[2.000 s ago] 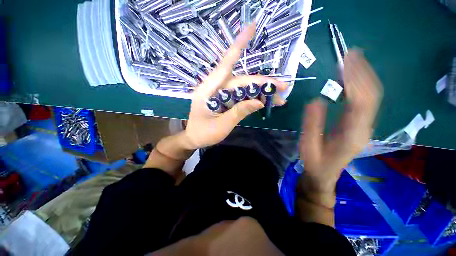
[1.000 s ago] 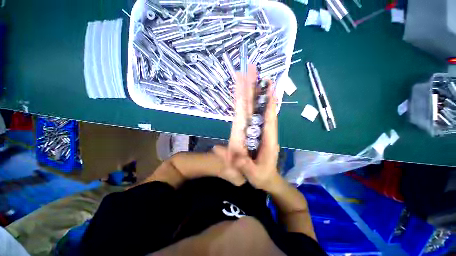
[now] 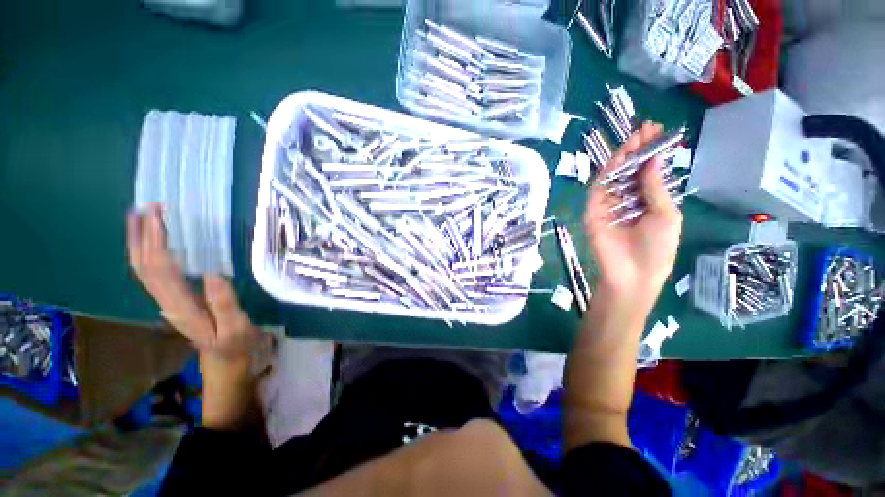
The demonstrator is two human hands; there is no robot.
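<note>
My right hand (image 3: pixel 636 218) is raised over the bench right of the white tray, palm up, holding several silver damper cylinders (image 3: pixel 642 160) with thin rods, fanned across the fingers. My left hand (image 3: pixel 189 291) is blurred, fingers apart, over the lower left part of the white ribbed pad (image 3: pixel 184 184); nothing shows in it. The white tray (image 3: pixel 539 209), heaped with loose cylinders, lies between my hands.
A clear plastic box (image 3: pixel 412 58) of rowed cylinders stands behind the tray. Right are a slim metal tool (image 3: pixel 573 264), a grey-white device box (image 3: pixel 742 155), a clear tub of parts (image 3: pixel 713 291) and a blue tray (image 3: pixel 818 301). A red tray (image 3: pixel 762 63) is far right.
My hands, pressed together around the cylinders one second ago, are now wide apart. The cylinders are in my right hand, moved right; my left hand has moved left to the pad. The view has shifted.
</note>
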